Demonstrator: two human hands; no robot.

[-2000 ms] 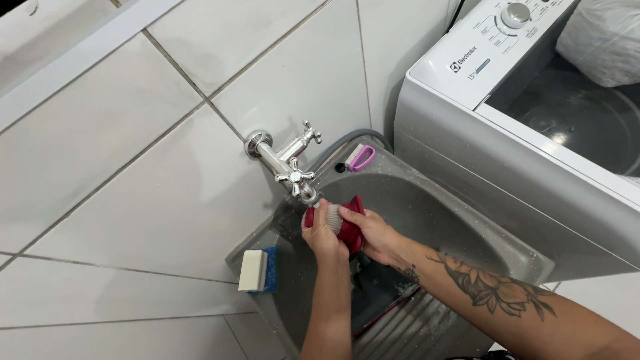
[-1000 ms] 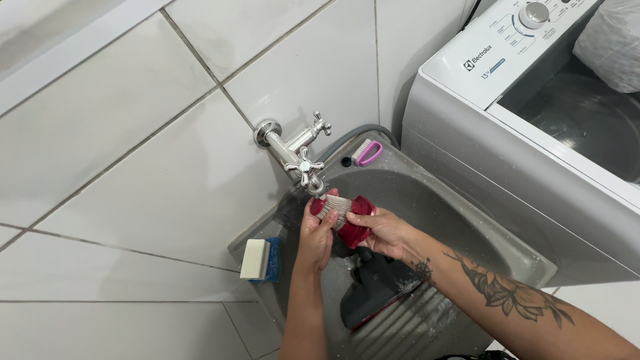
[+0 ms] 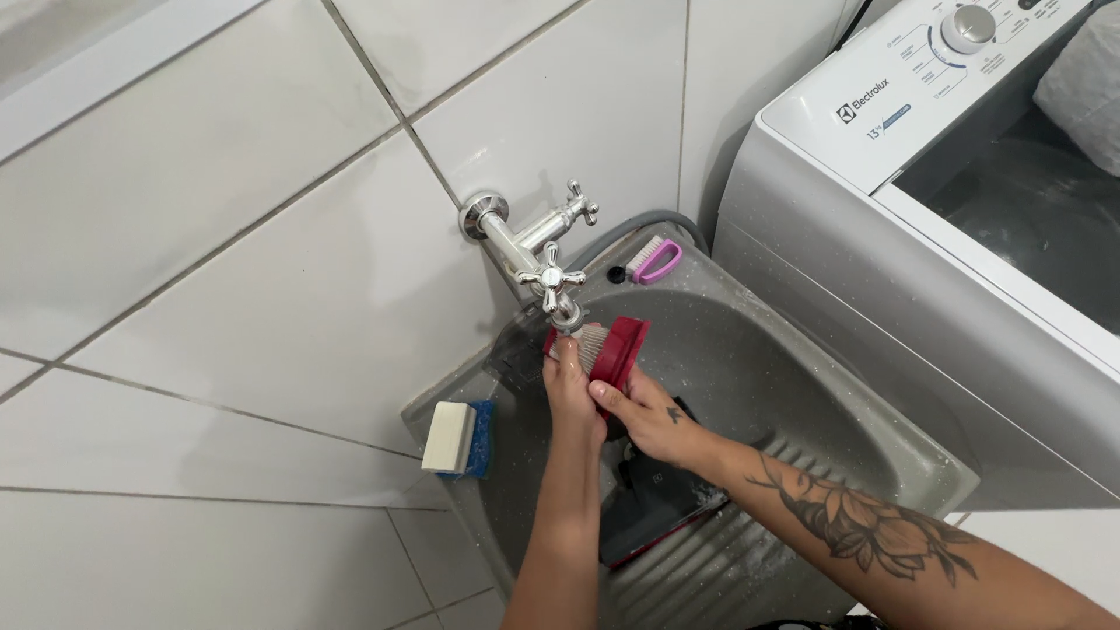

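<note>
Under the spout of the chrome faucet, my left hand holds a red part with pale pleats, likely a pleated filter, its fingers over the pleats. My right hand grips the lower end of the red rim, thumb on top. Below the hands, a dark grey plastic piece with a red edge lies in the grey laundry sink, partly hidden by my left forearm and right hand. Whether water runs from the spout is hard to tell.
A purple-handled scrub brush and a small black round piece lie on the sink's back ledge. A white block rests against a blue sponge on the left rim. An Electrolux washing machine stands at the right, close to the sink.
The pleated red part has been turned in my hands; its red rim now stands more upright and faces the camera. Both hands remain near the spout.
</note>
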